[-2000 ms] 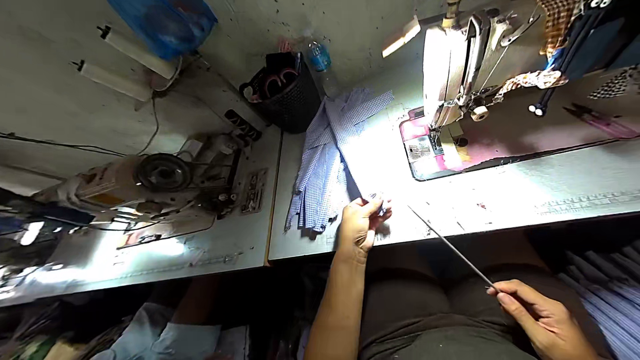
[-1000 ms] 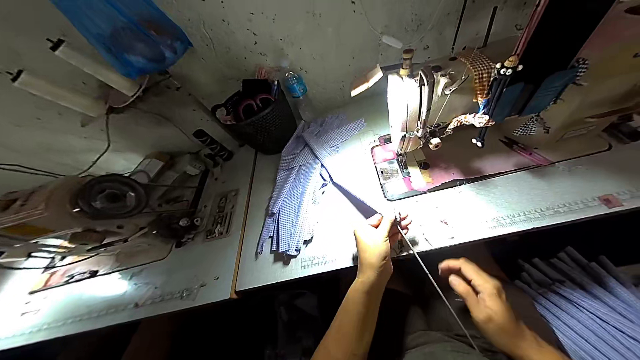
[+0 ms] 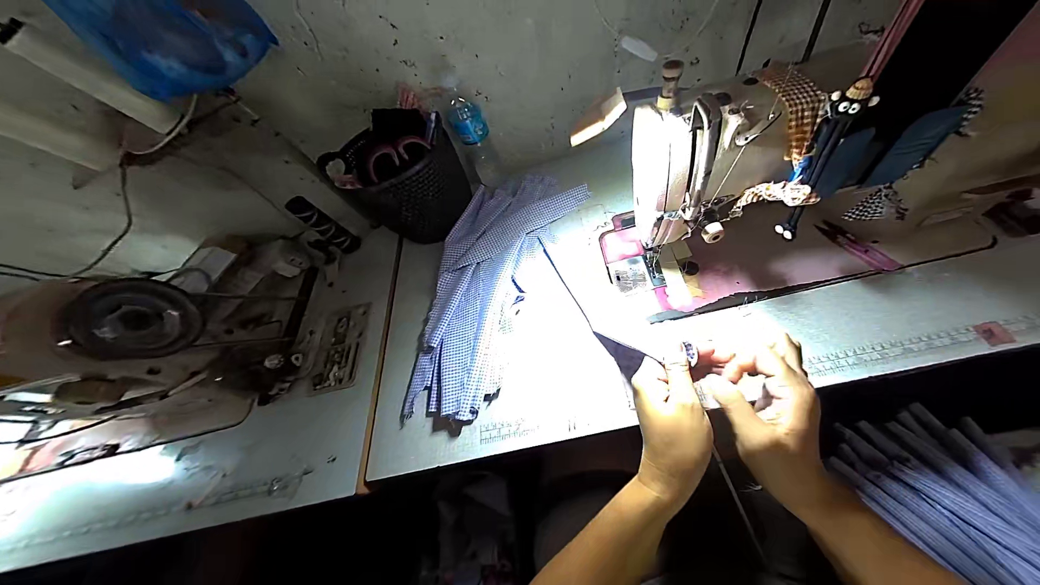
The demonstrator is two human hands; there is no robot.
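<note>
Pinched between thumb and fingers of my left hand (image 3: 673, 414) is the end of a blue checked fabric strip (image 3: 621, 349), which runs up-left across the table. My right hand (image 3: 768, 406) is close beside it, fingers curled near the strip's end; glare hides whether it grips anything. Below the hands hangs a thin rod (image 3: 735, 496), its upper end hidden by them. A pile of blue checked strips (image 3: 487, 276) lies to the left. Behind my hands stands a lit sewing machine (image 3: 662, 171).
A black basket (image 3: 414, 191) with scissors stands by the wall beside a plastic bottle (image 3: 467, 122). Pink-handled snips (image 3: 865, 248) lie on the right. Another sewing machine (image 3: 130, 317) is at left. More striped fabric (image 3: 951, 487) lies below the table edge at right.
My right hand, at the rod's lower end two seconds ago, has come up beside my left hand. The rod now hangs below both hands.
</note>
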